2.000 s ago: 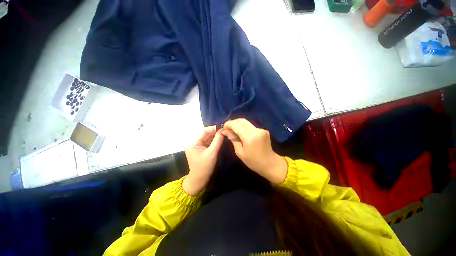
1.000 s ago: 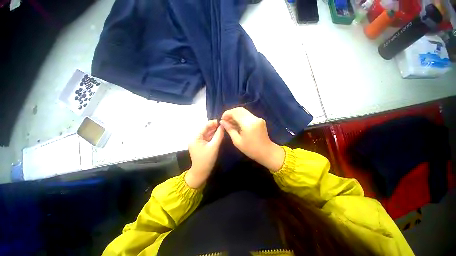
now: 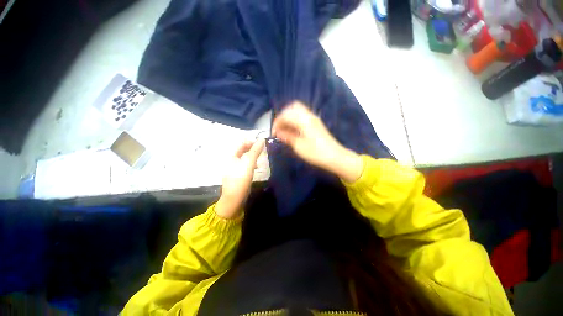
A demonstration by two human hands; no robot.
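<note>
A navy garment (image 3: 210, 55) lies across the table, its near end hanging over the front edge. My left hand (image 3: 241, 171) pinches the garment's narrow edge between thumb and fingers, near a small pale mark. My right hand (image 3: 307, 137) is just above and to the right of it, blurred, with its fingers curled over the cloth. Whether it holds a needle, thread or tool is too blurred to tell. A small button shows on the garment further up.
A white tray of dark buttons (image 3: 126, 100) and a small tan box (image 3: 128, 149) lie at left. A phone (image 3: 400, 23), an orange bottle (image 3: 485, 58), a black bottle (image 3: 515, 75) and a white packet (image 3: 536, 102) are at right. Red crates (image 3: 494, 185) hold dark cloth below.
The hands have moved apart from touching fingertips; my right hand has lifted up slightly and blurred. The garment and table items appear shifted right as the view turned.
</note>
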